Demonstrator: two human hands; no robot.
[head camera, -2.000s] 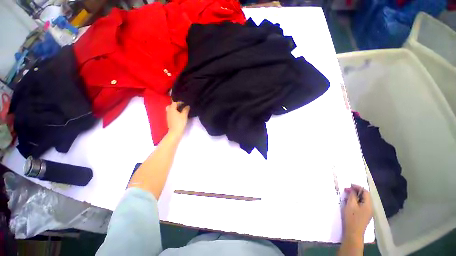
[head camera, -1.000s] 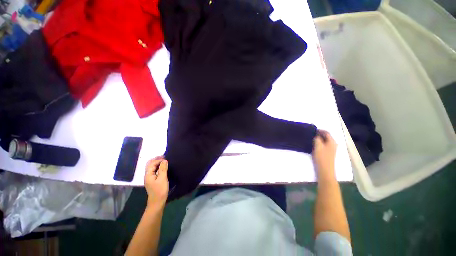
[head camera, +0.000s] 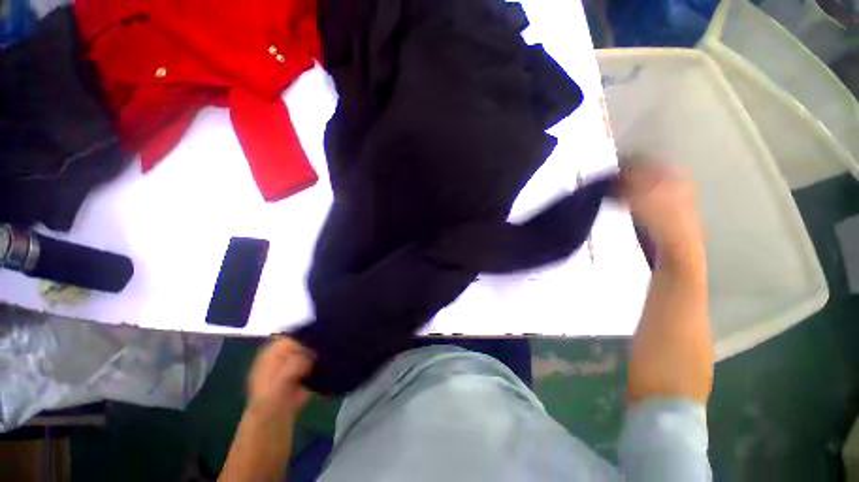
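Observation:
A large black garment lies over the white table, its lower part hanging over the front edge against the wearer's body. My left hand is blurred and closed on its lower left part at the table edge. My right hand is blurred and holds the end of a narrow sleeve, stretched out to the right near the table's right edge. The fingertips of both hands are not clear. No snips can be made out.
Red garments and another dark garment lie at the upper left. A phone and a vacuum flask lie at the left. A white plastic bin stands at the right. Clear plastic bags are below the table at left.
From one second ago, my right hand has moved up and right with the sleeve, which now curves. My left hand has moved slightly down. Earlier, the garment lay bunched farther back.

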